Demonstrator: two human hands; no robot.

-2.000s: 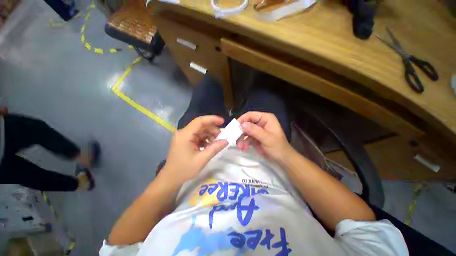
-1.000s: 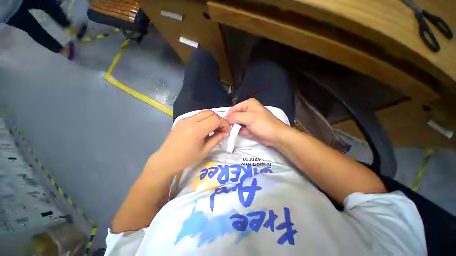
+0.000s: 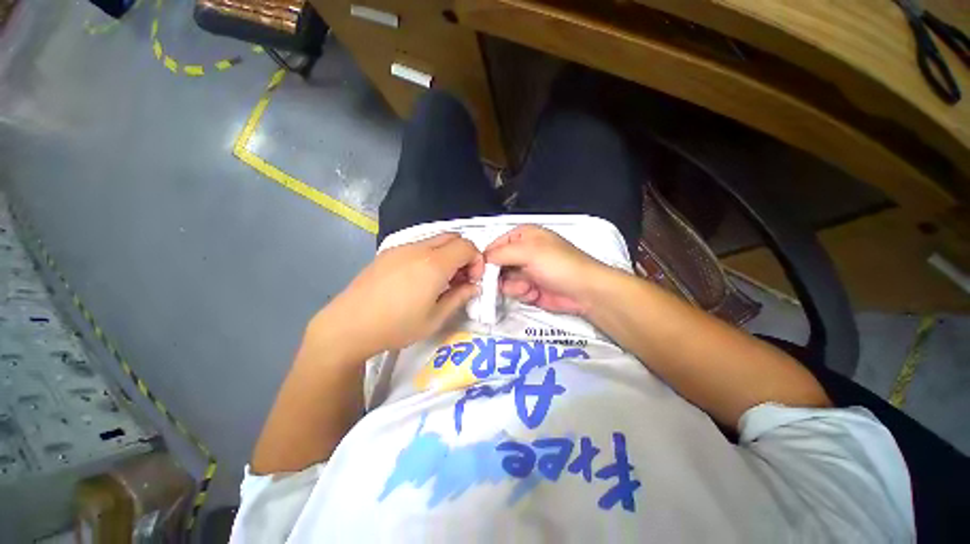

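A short white strip (image 3: pixel 490 293) is held between my two hands above my lap, in front of my white printed shirt. My left hand (image 3: pixel 415 289) pinches it from the left with thumb and fingers. My right hand (image 3: pixel 548 271) pinches its upper end from the right. The fingertips of both hands nearly touch and hide the strip's top. Whether a backing is parted from it cannot be told.
The wooden desk (image 3: pixel 830 80) runs across the upper right, with scissors (image 3: pixel 934 53) cut off at its edge. A chair (image 3: pixel 255 19) stands upper left. A brown box (image 3: pixel 138 505) and a grey panelled surface (image 3: pixel 59 356) are at lower left.
The white piece, earlier seen flat and wider between my fingers, now shows as a narrow hanging strip. The view has tilted down, so less desk shows. The walking person has left the view.
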